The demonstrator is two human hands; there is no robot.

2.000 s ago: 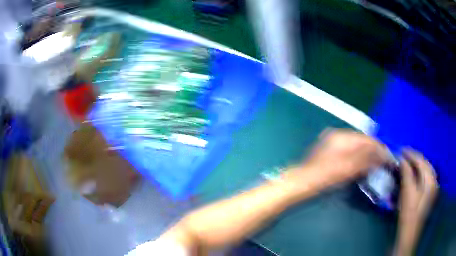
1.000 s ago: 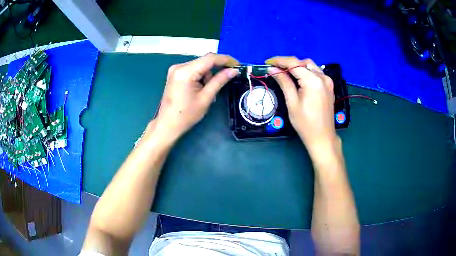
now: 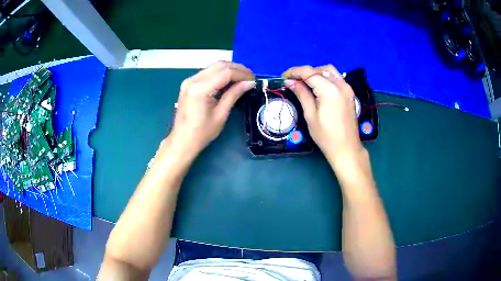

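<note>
A green circuit board (image 3: pixel 270 83) is held on edge over the back of a black speaker housing (image 3: pixel 263 147). My left hand (image 3: pixel 206 101) pinches its left end, my right hand (image 3: pixel 328 107) its right end. Red and white wires hang from the board over the round silver-white speaker (image 3: pixel 277 117). A blue part with a red centre (image 3: pixel 295 136) sits beside the speaker. A second black housing (image 3: pixel 364 85) lies to the right, partly hidden by my right hand, with a red wire (image 3: pixel 387 104) reaching right.
Circuit boards (image 3: pixel 35 134) lie piled on a blue sheet (image 3: pixel 82 164) at left. Another blue sheet (image 3: pixel 351 38) lies behind the housings. A white post (image 3: pixel 88 33) rises at the belt's white rail (image 3: pixel 176 58). A brown carton (image 3: pixel 49 233) stands at lower left.
After the first blurred frame, the view has turned to the housings. Since one second ago, the board has tilted slightly, showing more green face; both hands still hold it.
</note>
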